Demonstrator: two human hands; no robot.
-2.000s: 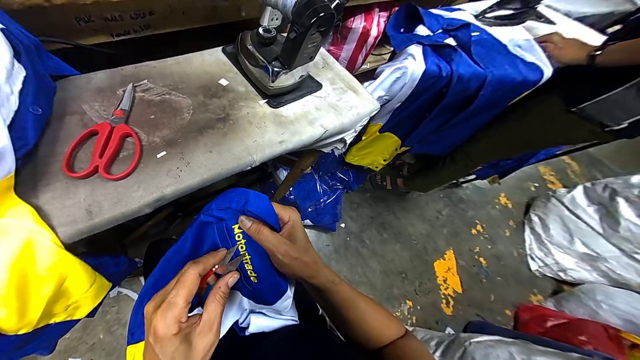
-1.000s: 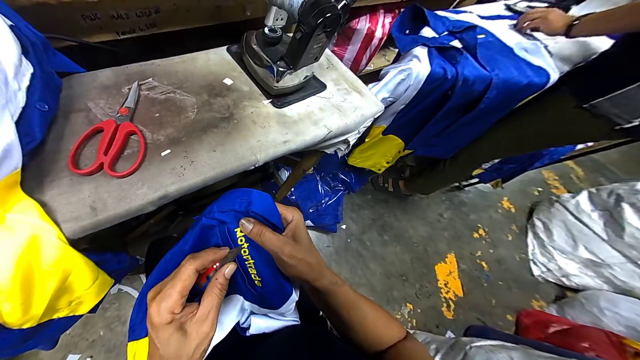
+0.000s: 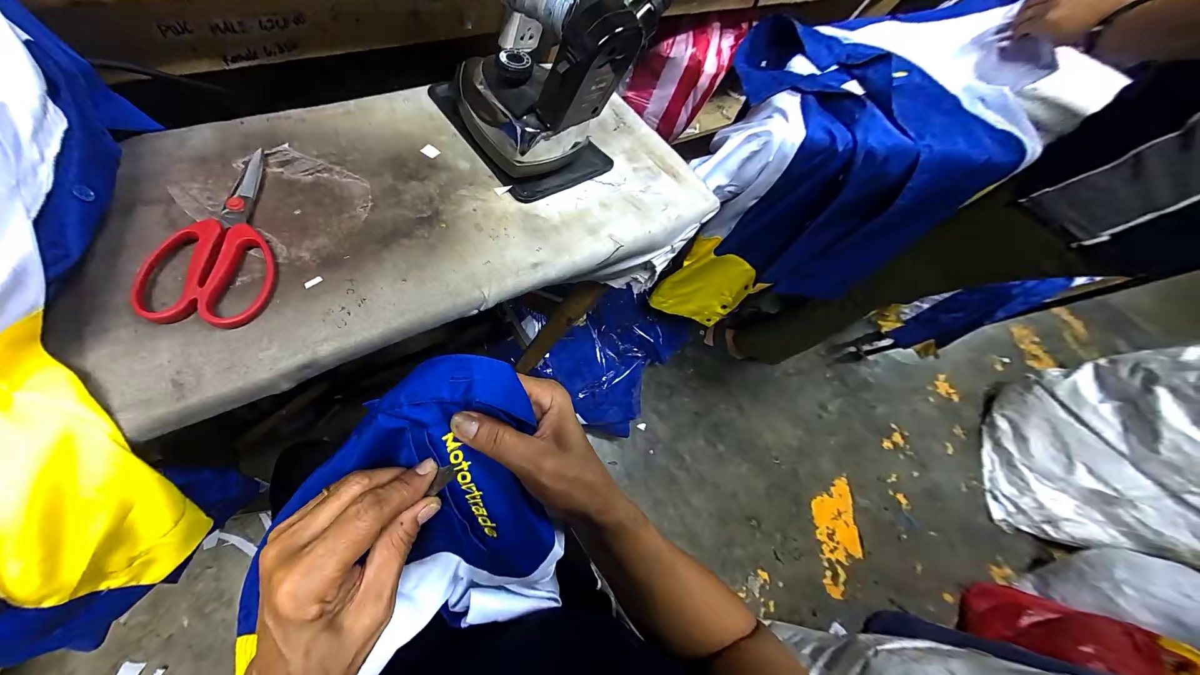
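Observation:
Between the thumb and fingers of my left hand (image 3: 328,558) is a small tool with a grey metal tip (image 3: 441,480); the rest of it is hidden. The tip is against or just above yellow embroidered lettering (image 3: 472,487) on a blue fabric garment (image 3: 412,422). My right hand (image 3: 562,455) grips the garment's edge, thumb on top beside the lettering and fingers hidden behind. White cloth (image 3: 478,586) of the garment hangs below the blue part.
Red-handled scissors (image 3: 220,248) and an iron on a dark rest (image 3: 530,122) lie on the padded board (image 3: 375,272). A yellow, white and blue garment (image 3: 66,469) hangs left. At upper right, a co-worker's hand (image 3: 1059,19) is over another garment (image 3: 891,141). Wrapped bundles (image 3: 1106,450) lie right.
The red part of the tool, seen earlier in my left hand, is now hidden. My right hand keeps its hold. The co-worker's hand has moved up along the garment since the first frame.

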